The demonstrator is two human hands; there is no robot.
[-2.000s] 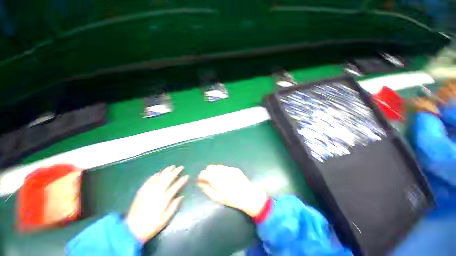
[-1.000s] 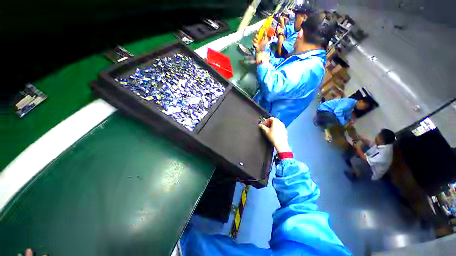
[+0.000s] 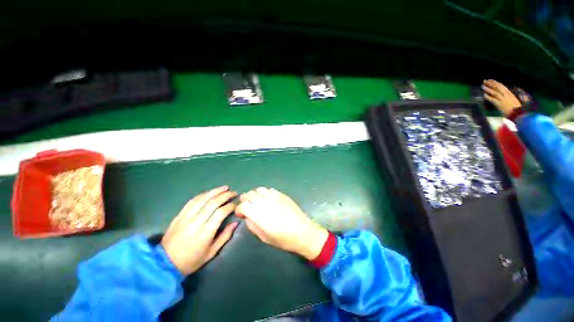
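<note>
My left hand [image 3: 200,229] and my right hand [image 3: 277,220] meet at the fingertips low over the green bench mat [image 3: 302,173]. A tiny dark thing shows between the fingertips, too small to name, and I cannot tell which hand holds it. The left thumb stands apart; the right fingers are curled. The black parts tray [image 3: 434,233] lies at the right, its far half heaped with shiny small components [image 3: 450,157]. The near half holds a few loose pieces [image 3: 517,274].
A red bin [image 3: 28,204] of beige pieces [image 3: 77,198] stands at left. Beyond the white edge [image 3: 252,139], phone assemblies [image 3: 244,89] and a black carrier [image 3: 126,91] lie on the green belt [image 3: 195,110]. A neighbour's hand [image 3: 501,96] reaches over the belt beside another red bin [image 3: 511,151].
The view has swung back from the tray and aisle to the bench. My right hand has left the tray's near half and is now beside my left hand.
</note>
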